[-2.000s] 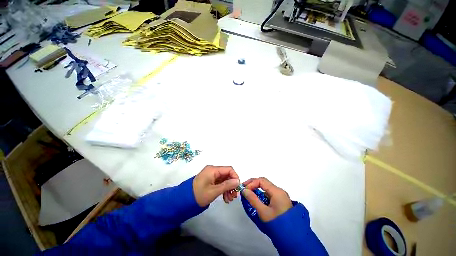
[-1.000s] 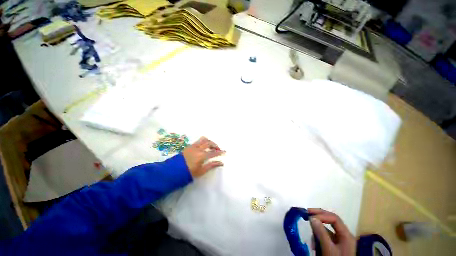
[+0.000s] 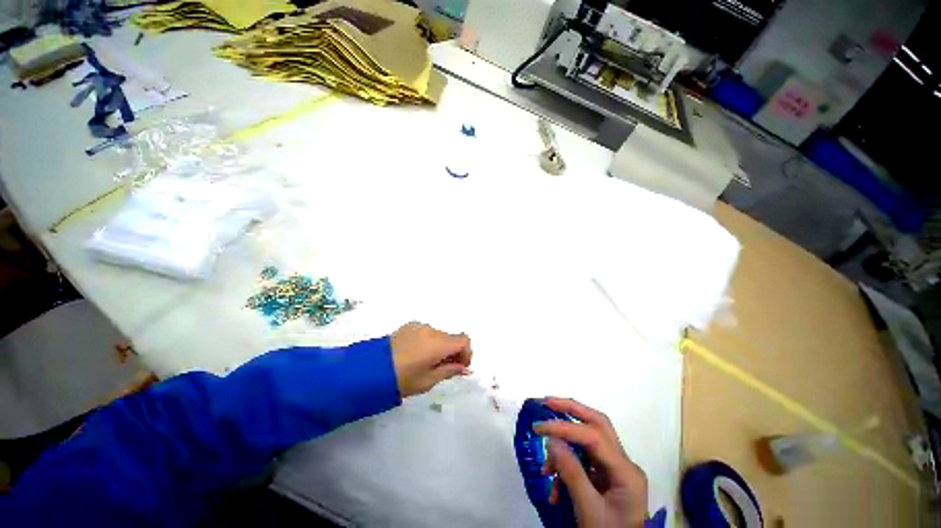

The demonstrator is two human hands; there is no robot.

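Note:
My left hand is low over the white sheet at the centre, its fingers curled together; whether it holds a small piece I cannot tell. My right hand is at the lower right and holds a glossy dark blue tape wad. A few small metal pieces lie on the white sheet between my hands, small and blurred. A pile of gold and turquoise-blue hardware lies left of my left hand.
A folded white packet and clear plastic lie at left. White sheets are heaped at right. A blue tape roll and amber bottle are on the brown board. A white bottle, metal tool and yellow-edged panels stand further back.
The two hands were together at a piece, then parted. The left hand's fingers were spread beside the pile and are now curled, further from it. The right hand has kept the blue wad.

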